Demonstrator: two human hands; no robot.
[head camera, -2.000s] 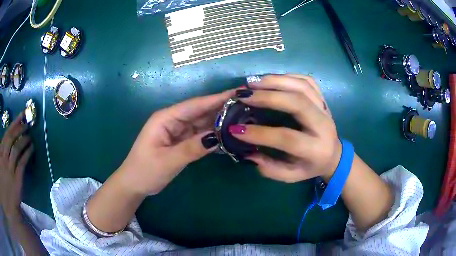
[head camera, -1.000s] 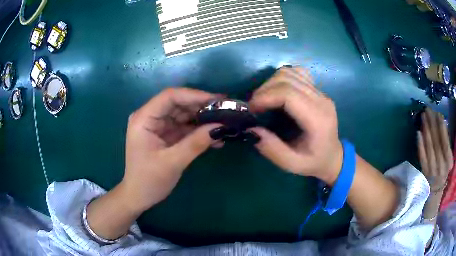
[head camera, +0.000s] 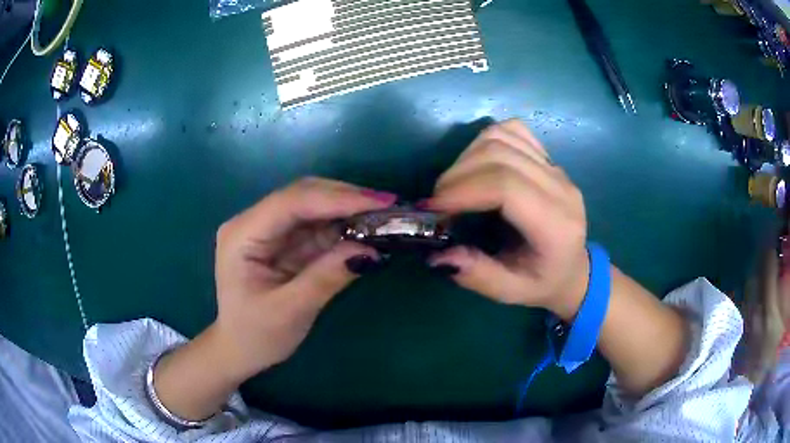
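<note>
An assembled watch (head camera: 400, 228), dark with a shiny silver rim, is held edge-on in the middle of the view above the dark green mat (head camera: 372, 346). My left hand (head camera: 281, 260) grips its left end between thumb and fingers. My right hand (head camera: 520, 221), with a blue wrist strap (head camera: 591, 307), grips its right end the same way. The watch's flat faces are mostly hidden by the angle and my fingers.
A striped adhesive sheet (head camera: 381, 43) lies at the back, with black tweezers (head camera: 604, 59) to its right. Opened watch parts (head camera: 93, 173) lie at the left by a thin cord. Cylinders on black parts (head camera: 723, 97) stand at the right. A person's blurred hand (head camera: 767, 303) is at the right edge.
The watch has gone from face-visible to edge-on, and its silver rim now faces me. My right hand has shifted to its right end. Another person's hand has moved from the left side to the right.
</note>
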